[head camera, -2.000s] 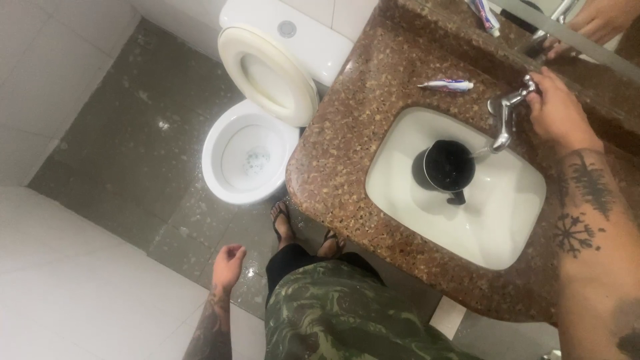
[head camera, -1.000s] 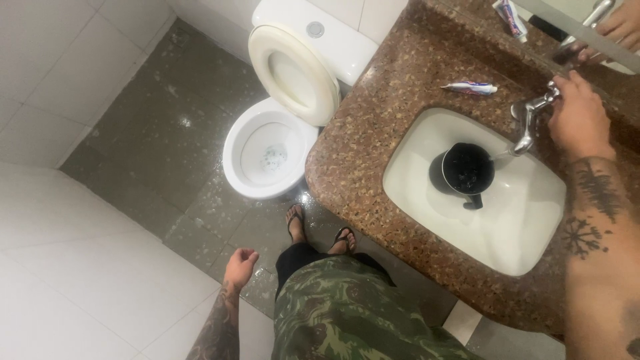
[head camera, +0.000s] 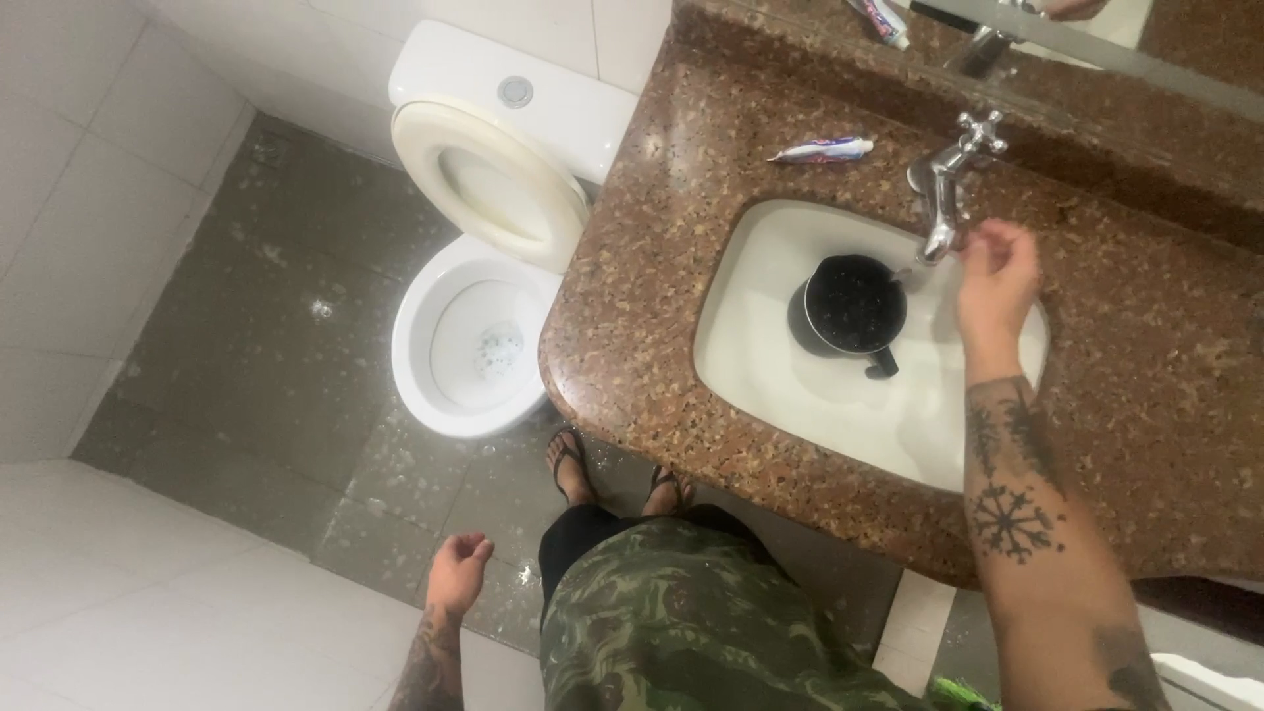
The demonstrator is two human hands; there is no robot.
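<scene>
A black pot with a handle (head camera: 851,304) sits in the white sink basin (head camera: 770,375), with dark-looking liquid or a dark inside. Above the basin's back edge stands a chrome tap (head camera: 946,188) with a cross handle. My right hand (head camera: 997,272) is beside the tap's spout, fingers bent; whether it touches the spout is unclear, and no object shows in it. My left hand (head camera: 462,571) hangs low over the floor with its fingers curled, and nothing shows in it. A toothpaste tube (head camera: 825,150) lies on the granite counter behind the basin.
The brown granite counter (head camera: 632,296) has a rounded corner next to the white toilet (head camera: 474,346), whose lid is up. Grey floor tiles (head camera: 286,276) look wet. A mirror runs along the counter's back. Something bright green (head camera: 958,694) shows at the bottom edge.
My right hand has let go of the tap's cross handle and moved down beside the spout. My left hand still hangs low. The pot remains in the basin.
</scene>
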